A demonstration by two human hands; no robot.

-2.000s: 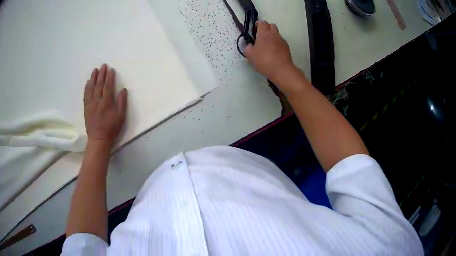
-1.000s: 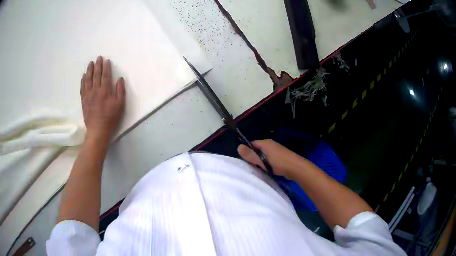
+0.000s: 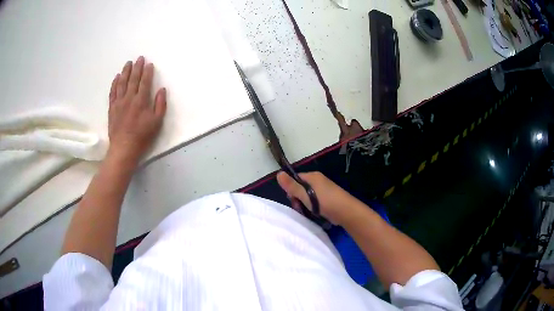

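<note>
Off-white fabric plies (image 3: 194, 73) lie on the pale table (image 3: 212, 158), with a loose fold (image 3: 48, 138) at the left. My left hand (image 3: 135, 109) lies flat on the top ply near its front edge, fingers a little spread, holding nothing. My right hand (image 3: 310, 194) grips the black handles of the large shears (image 3: 265, 126) beyond the red table edge. The long blades point away from me along the right edge of the fabric, past its front corner. The blades look nearly closed; whether cloth is between them I cannot tell.
A black cloth weight (image 3: 384, 67) and a round dark container (image 3: 426, 25) are on the table at the right. A brown-edged seam (image 3: 313, 64) crosses the tabletop. A ruler end (image 3: 9, 266) shows at lower left. Blue stool (image 3: 358, 258) below the edge.
My right hand has lifted the shears off the table and brought them back to the fabric's front right corner; the blades have since moved along its right edge. My left hand stays on the cloth.
</note>
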